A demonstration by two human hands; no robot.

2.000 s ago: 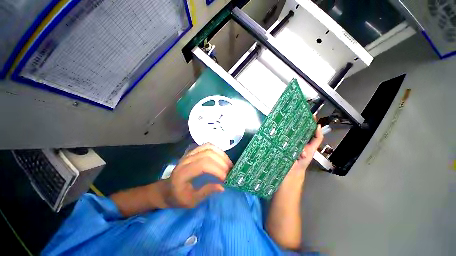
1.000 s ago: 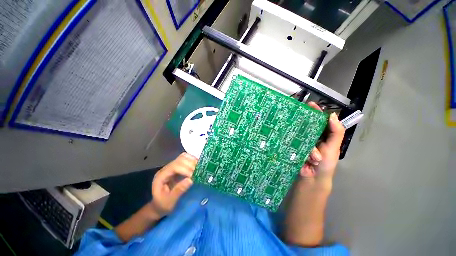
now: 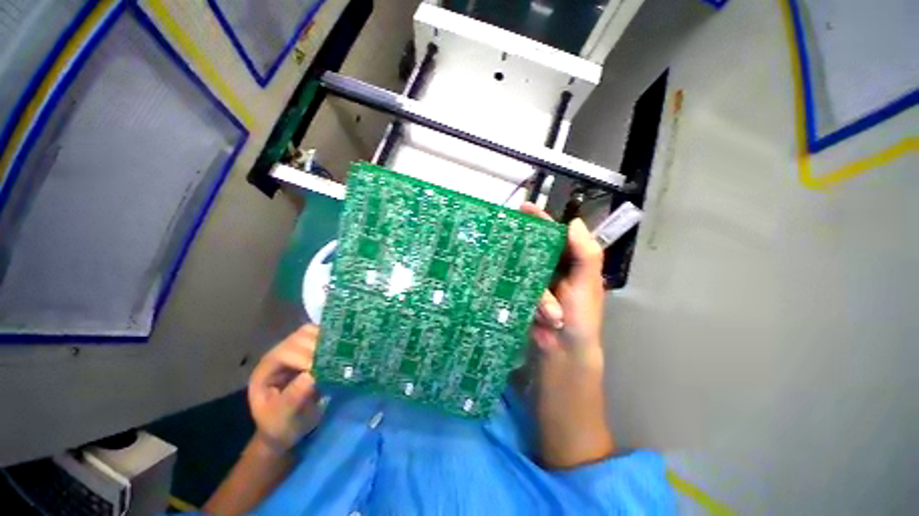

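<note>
The green PCB panel (image 3: 433, 292) is held up in front of my chest, its patterned face towards me, with a bright glare spot left of its middle. My right hand (image 3: 569, 302) grips its right edge, and a pale slim stick (image 3: 618, 224) juts out beside that hand. My left hand (image 3: 285, 385) holds the panel's lower left corner, its fingertips partly hidden behind it. A white reel (image 3: 318, 283) lies on the dark green mat (image 3: 298, 242), mostly hidden behind the panel.
Conveyor rails (image 3: 474, 139) cross a white frame (image 3: 504, 60) beyond the panel. Record sheets (image 3: 101, 191) in blue frames hang on the left machine, and another framed sheet (image 3: 867, 71) shows at upper right. A keyboard (image 3: 66, 492) is at lower left.
The panel has turned from a steep tilt to face me more fully and now covers most of the reel. The view has shifted, so the conveyor appears further left.
</note>
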